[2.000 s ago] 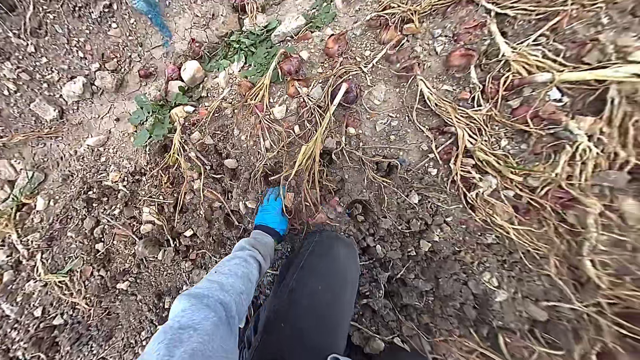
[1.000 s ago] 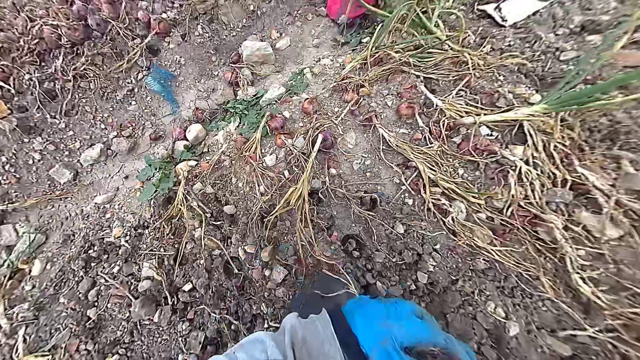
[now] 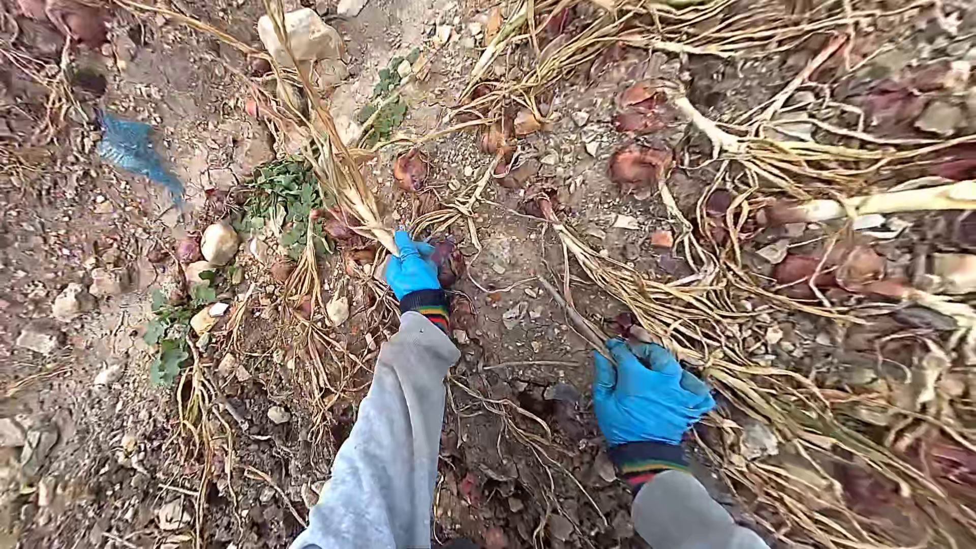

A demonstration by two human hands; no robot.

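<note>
My left hand (image 3: 410, 267), in a blue glove, grips the dry stalks (image 3: 347, 187) of an onion plant left of the middle. A purple onion bulb (image 3: 448, 261) shows right beside that hand. My right hand (image 3: 646, 390), gloved in blue too, is low and right of the middle, over the soil at the edge of a spread of dry onion stalks (image 3: 637, 297). A thin dry stem (image 3: 576, 319) reaches up and left from its fingers, and a dark reddish bulb partly shows by the fingertips. Whether this hand holds the stem is unclear.
More onions lie about, such as a reddish bulb (image 3: 640, 164) and another bulb (image 3: 410, 169). A large pale stone (image 3: 301, 36) is at the upper left, with a blue scrap (image 3: 139, 152) and a green leafy weed (image 3: 284, 194) below it. Dry stalks cover the right side.
My left hand now grips dry stalks among the onions. A gloved hand was at the bottom edge a second ago; now both hands are in view, over the onions.
</note>
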